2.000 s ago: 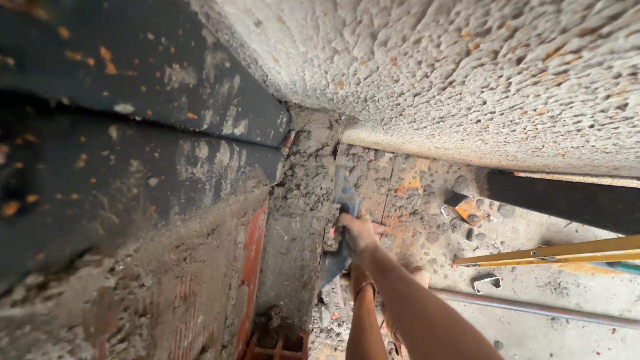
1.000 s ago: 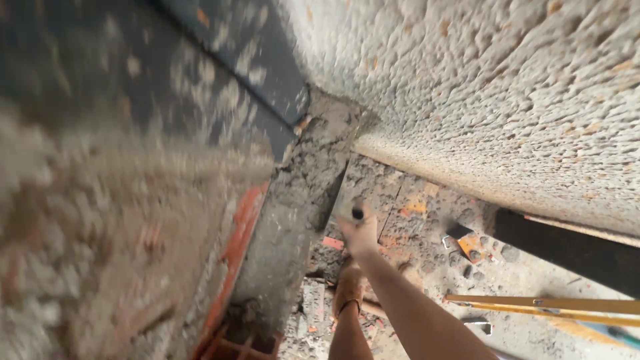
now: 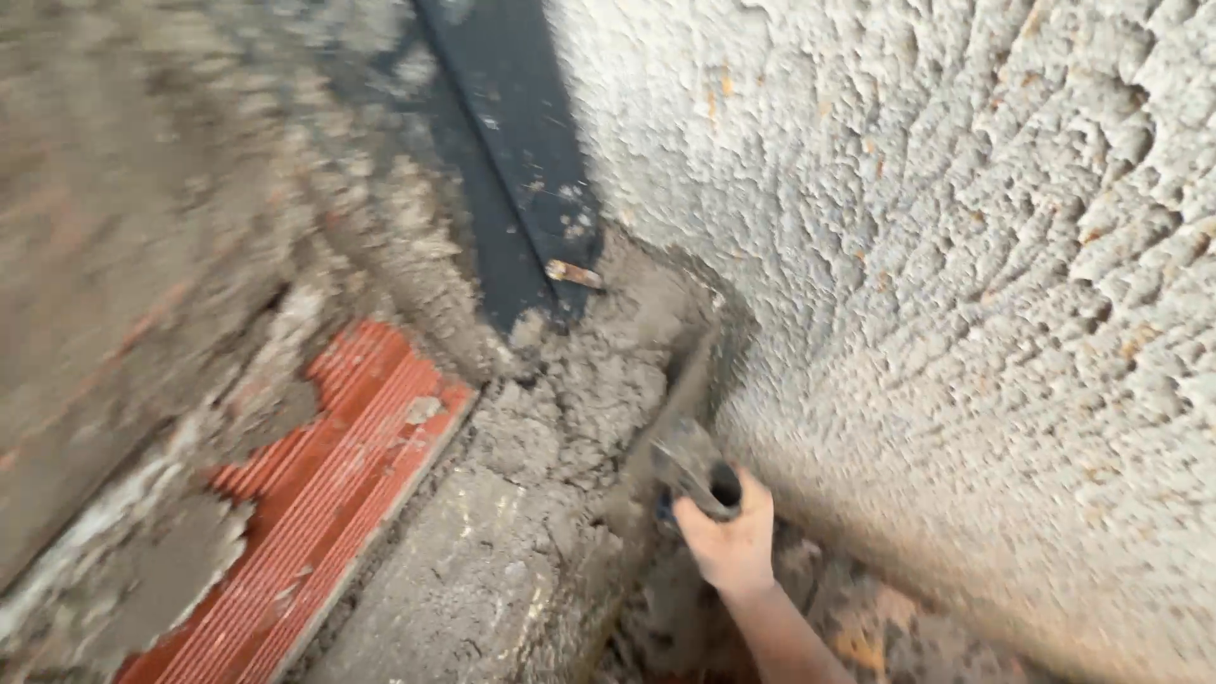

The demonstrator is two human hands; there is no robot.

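My right hand [image 3: 731, 532] is closed around the handle of a mortar-smeared tool [image 3: 693, 461], apparently a trowel; the dark round end of the handle faces up. The tool is against the right side of a ledge of wet grey mortar [image 3: 570, 408], close to the rough white wall. Rough, lumpy mortar fills the corner at the foot of a dark panel or frame [image 3: 532, 161], where a small brownish piece [image 3: 574, 275] lies. My left hand is out of view.
A ribbed red hollow clay brick [image 3: 351, 494], partly covered in mortar, borders the ledge on the left. The rough white textured wall [image 3: 931, 266] rises on the right. Debris-strewn floor [image 3: 874, 617] shows below, beside my forearm.
My right hand with the tool has moved from over the floor beside the ledge up toward the corner by the white wall. The view has swung and come closer to the corner.
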